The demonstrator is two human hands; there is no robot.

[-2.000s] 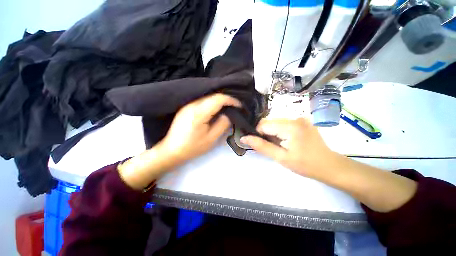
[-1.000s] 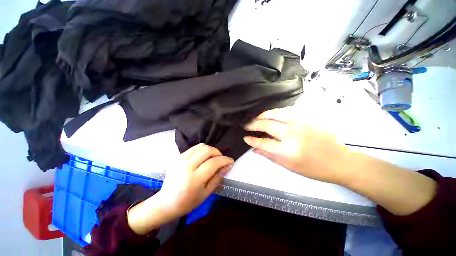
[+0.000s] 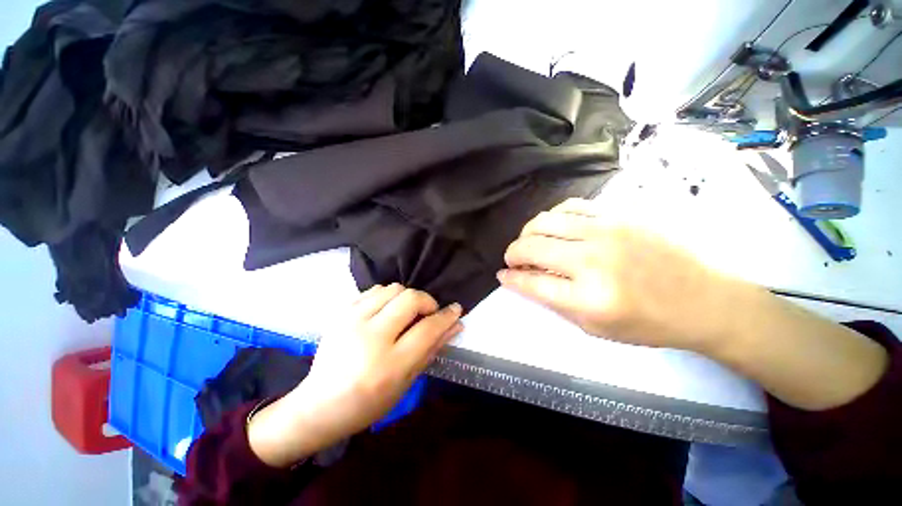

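Observation:
A dark garment piece [image 3: 396, 178] lies rumpled across the white table, its right end near the presser foot and needle area [image 3: 643, 133]. My left hand [image 3: 381, 361] pinches its near corner at the table's front edge. My right hand [image 3: 603, 272] lies at the piece's right edge, fingers bent with the fingertips on the cloth margin; whether they grip it is hard to tell.
A large dark heap of cloth [image 3: 267, 89] lies at the left. A grey-blue cylindrical attachment [image 3: 827, 173] and thread snips [image 3: 821, 232] are at the right. A ruler strip [image 3: 593, 400] follows the front edge. A blue crate [image 3: 168, 366] and red container [image 3: 84, 400] are below left.
From two seconds ago, the view has shifted and my left hand has moved from near the needle to the front edge with the cloth's corner. The cloth is more spread out.

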